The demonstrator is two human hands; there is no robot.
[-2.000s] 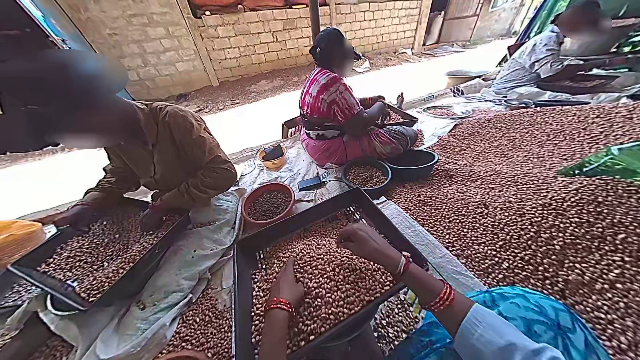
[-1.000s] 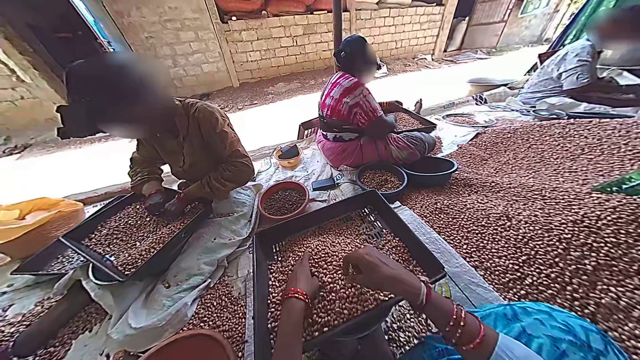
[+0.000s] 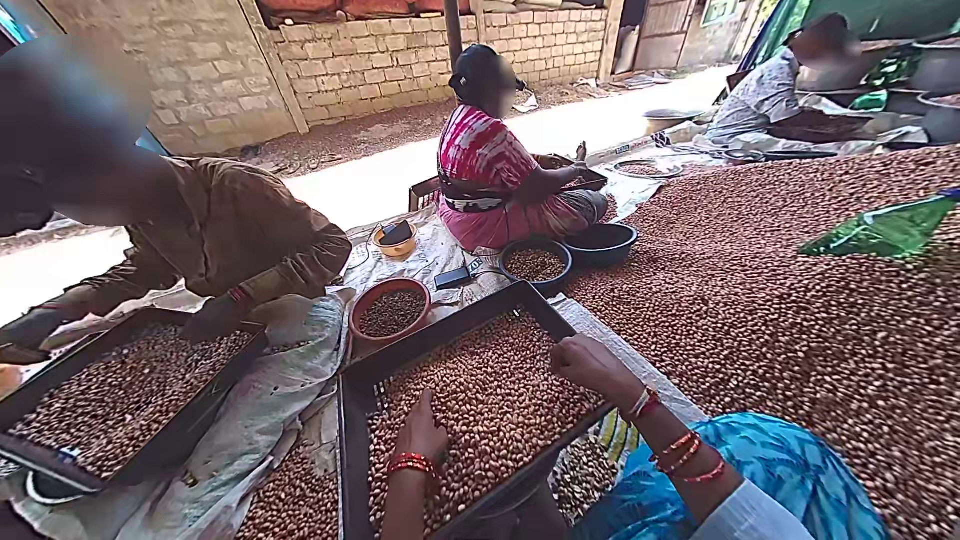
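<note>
A black plastic tray [image 3: 352, 450] lies before me, spread with small brown nuts or seeds [image 3: 487, 405]. My left hand [image 3: 420, 435] rests on them in the tray's left part, index finger stretched out; whether anything is under the fingers is hidden. Over the tray's right side is my right hand [image 3: 596, 367], its fingers curled and close to the nuts; I cannot tell if they pinch one. Red beaded bangles circle both wrists. Beyond the tray's far left corner stands a reddish-brown bowl [image 3: 360, 307] of darker pieces.
A large heap of nuts [image 3: 787, 322] fills the right, with a green plastic sheet [image 3: 885, 229] on it. At left a person [image 3: 240, 225] works over another black tray [image 3: 180, 435]. Two more people sit farther back. Dark basins [image 3: 566, 274] and a yellow bowl [image 3: 396, 251] stand beyond my tray.
My right hand has moved toward the tray's right edge. The person at left now leans closer, with hands apart; one second ago they were together over that tray. The view has shifted.
</note>
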